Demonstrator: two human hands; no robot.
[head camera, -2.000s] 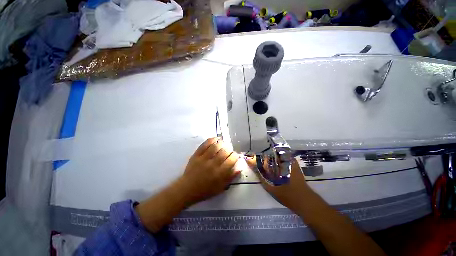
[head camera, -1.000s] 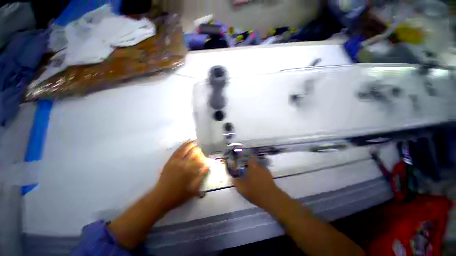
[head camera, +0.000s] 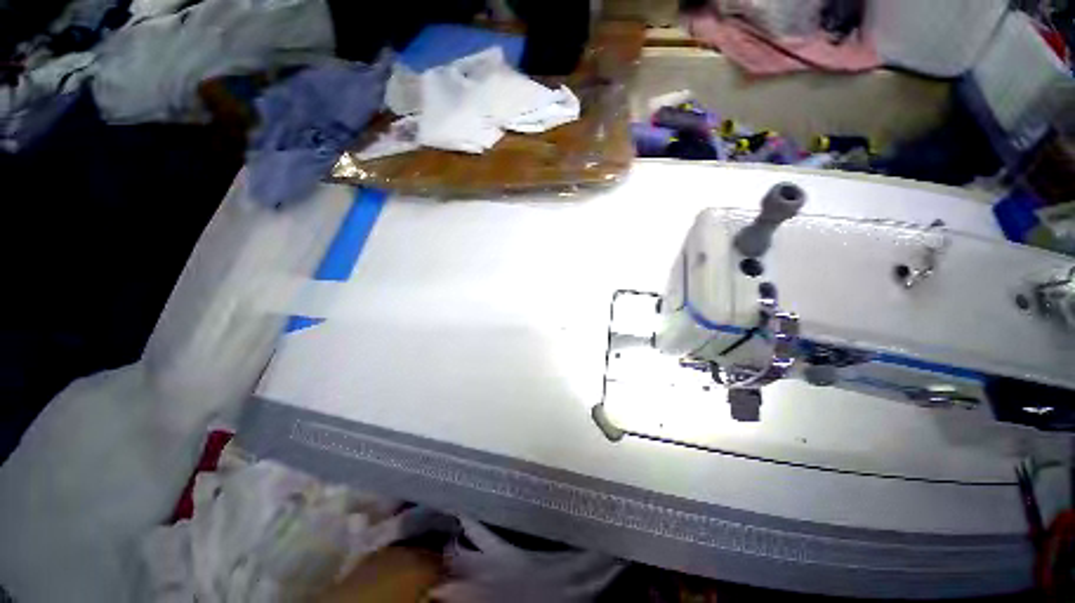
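Note:
The white sewing machine head (head camera: 872, 271) stands at the right. Its presser foot and needle area (head camera: 737, 375) is brightly lit, over the needle plate (head camera: 642, 401), with no hand there. A blurred patch of skin, apparently part of my left hand (head camera: 395, 575), shows at the bottom edge beside a loose white cloth pile (head camera: 265, 530) below the table edge. Its fingers and any hold are hidden. My right hand is not in view. Flat white strips (head camera: 309, 297) lie across the blue tape (head camera: 351, 250) at the table's left.
A brown plastic-wrapped package (head camera: 519, 171) topped with white cloth (head camera: 472, 106) lies at the back left. Thread cones (head camera: 696, 130) stand behind the table. A grey ruler band (head camera: 566, 501) runs along the front edge. Red-handled scissors (head camera: 1053, 554) are at the right edge.
The view has swung left. Both hands have left the needle area; one shows partly at the bottom by the pile, and the other is out of the picture.

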